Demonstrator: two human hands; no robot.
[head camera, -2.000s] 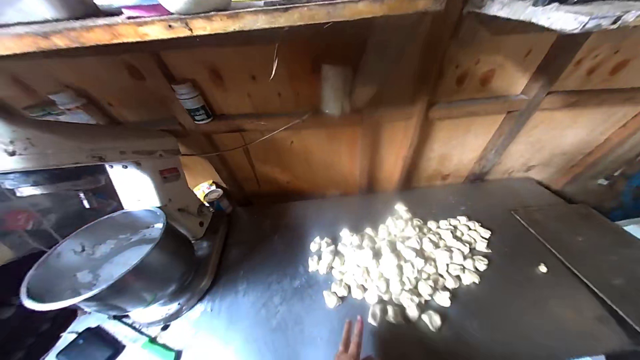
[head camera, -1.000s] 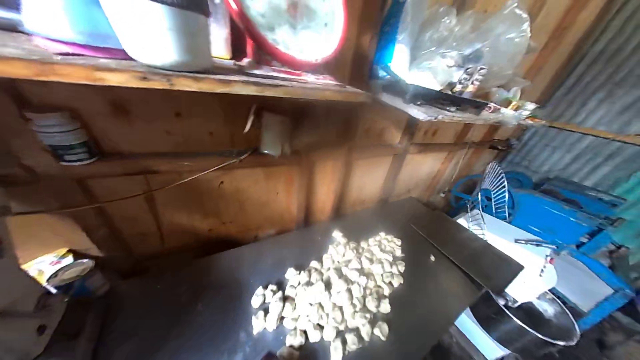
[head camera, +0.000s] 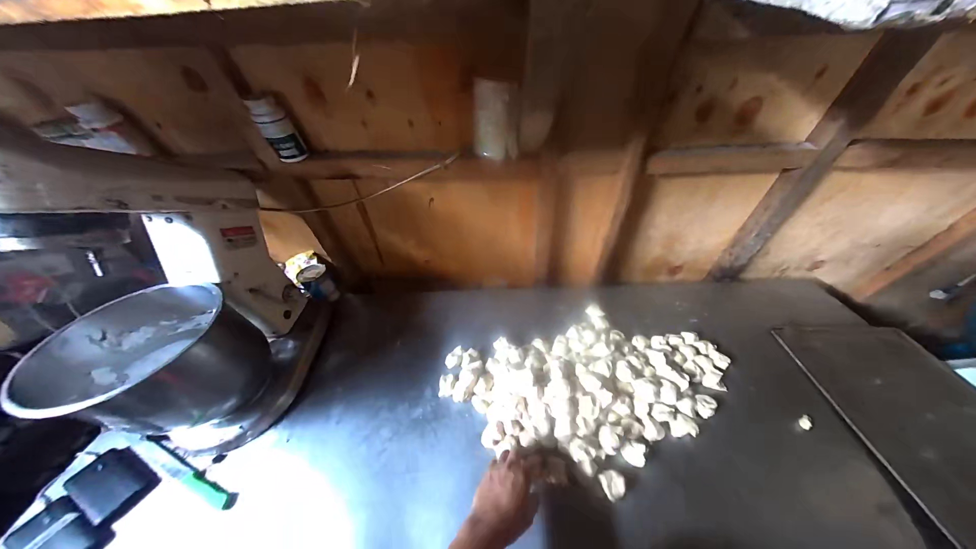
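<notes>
Many small pale dough pieces (head camera: 579, 389) lie in a loose, brightly lit heap on a dark metal tabletop (head camera: 396, 473). One lone piece (head camera: 805, 422) sits to the right, apart from the heap. My left hand (head camera: 509, 492) comes in from the bottom and is at the near edge of the heap, its fingers bent and blurred against the closest pieces. Whether a piece is between the fingers cannot be told. My right hand is out of sight.
At left stands a mixer (head camera: 252, 252) with a steel bowl (head camera: 229, 366) holding whitish residue. Near it lie a green-handled tool (head camera: 206, 488) and black trays (head camera: 110, 484). A flat metal sheet (head camera: 900, 412) lies at right. A white bottle (head camera: 276, 130) rests on the wall ledge.
The view swung right, then back left. Two seconds ago only fingertips showed below the heap; now my left hand reaches its near edge.
</notes>
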